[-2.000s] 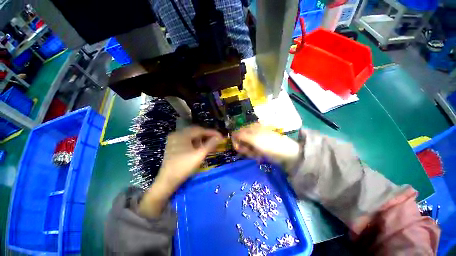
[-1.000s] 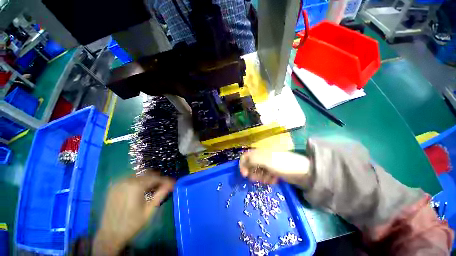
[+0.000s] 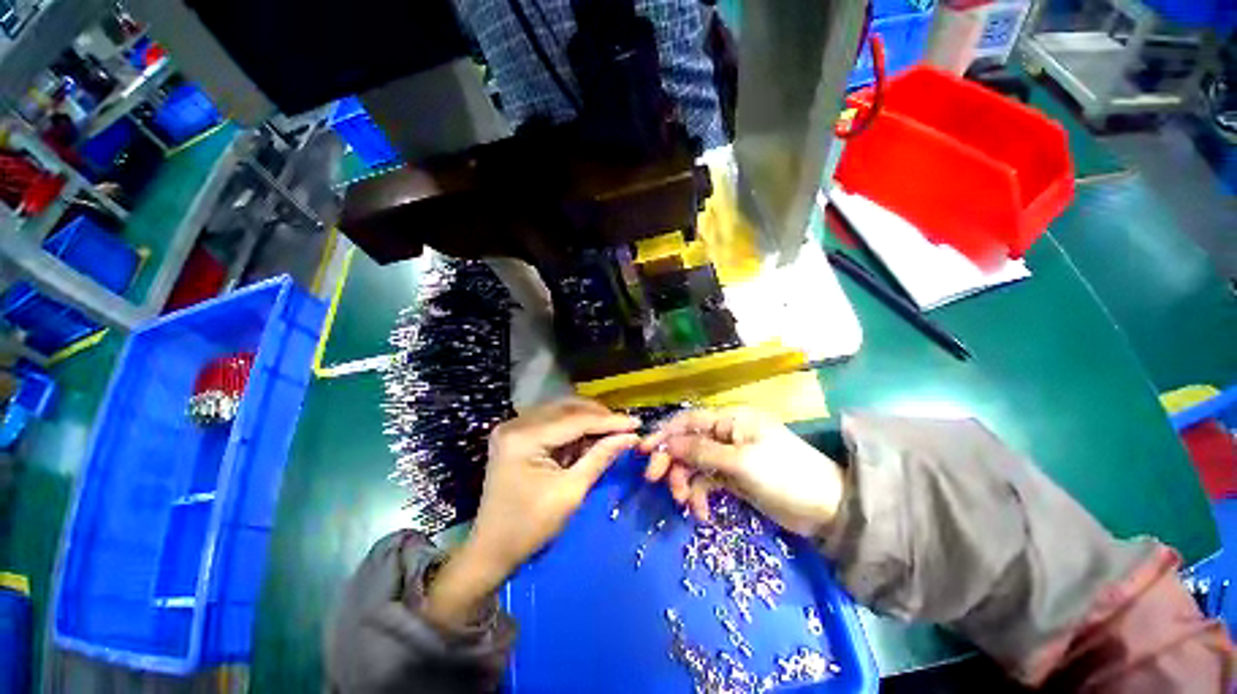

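Note:
My left hand [image 3: 543,481] and my right hand [image 3: 753,465] meet fingertip to fingertip over the far edge of the flat blue tray [image 3: 563,610]. My left fingers pinch what looks like a thin black lead, mostly hidden. My right thumb and forefinger pinch a tiny silver piece, probably a ring terminal; its exact shape is unclear. Loose silver ring terminals [image 3: 739,563] lie scattered in the tray's right half. A big pile of black wires [image 3: 455,386] with silver tips lies left of the press. A few dark leads lie below the yellow ledge [image 3: 699,376], partly behind my hands.
The press's dark head [image 3: 543,203] stands above the die [image 3: 678,319], with a pale upright [image 3: 794,136] at right. A divided blue bin [image 3: 115,542] holds a red bundle at left. A red bin [image 3: 950,163], white paper [image 3: 936,278] and black rod [image 3: 902,305] are upper right. A person stands behind the press.
My hands left the die, then separated, the left beside the wire pile and the right over the terminals. Now they meet above the tray's far edge. The view has shifted slightly.

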